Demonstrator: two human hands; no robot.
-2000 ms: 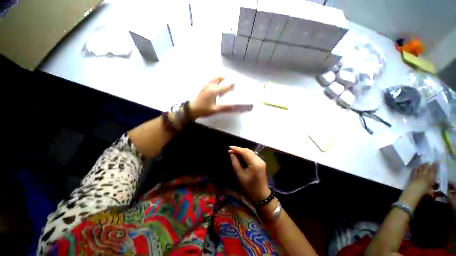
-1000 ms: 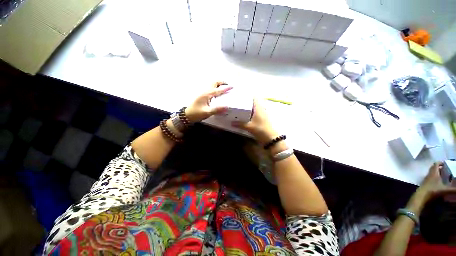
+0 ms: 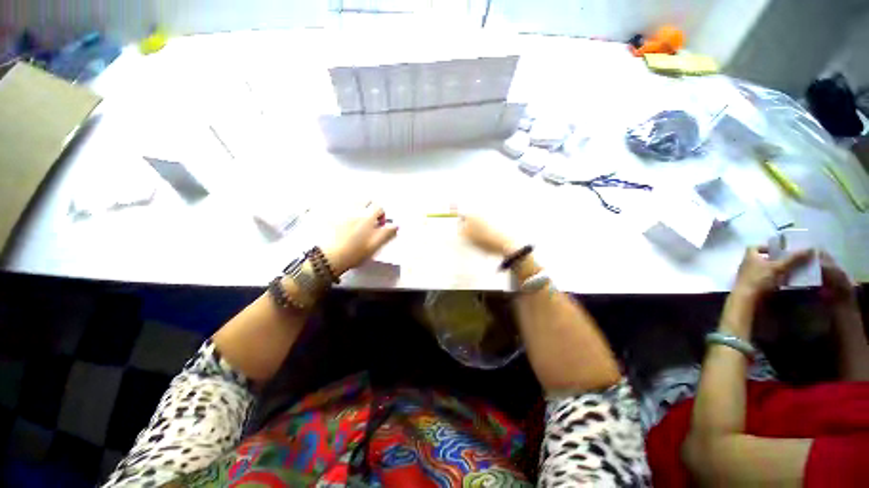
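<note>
My left hand is at the table's front edge, fingers curled at a white box; the box's grey side shows below the fingers, and its top is washed out by glare. My right hand is stretched forward, slightly blurred, with its fingertips at the right end of a thin yellow card lying on the table. Whether the fingers grip the card cannot be told. A small white piece lies left of my left hand.
A two-tier row of white boxes stands behind. White adapters, dark cables, a bagged cable bundle and an open white carton lie right. Another person's hands hold a white piece. A brown carton is at left.
The view has shifted. Both hands first came together on the white box; now my right hand has left it and reached forward to the yellow card. My left hand stays at the box.
</note>
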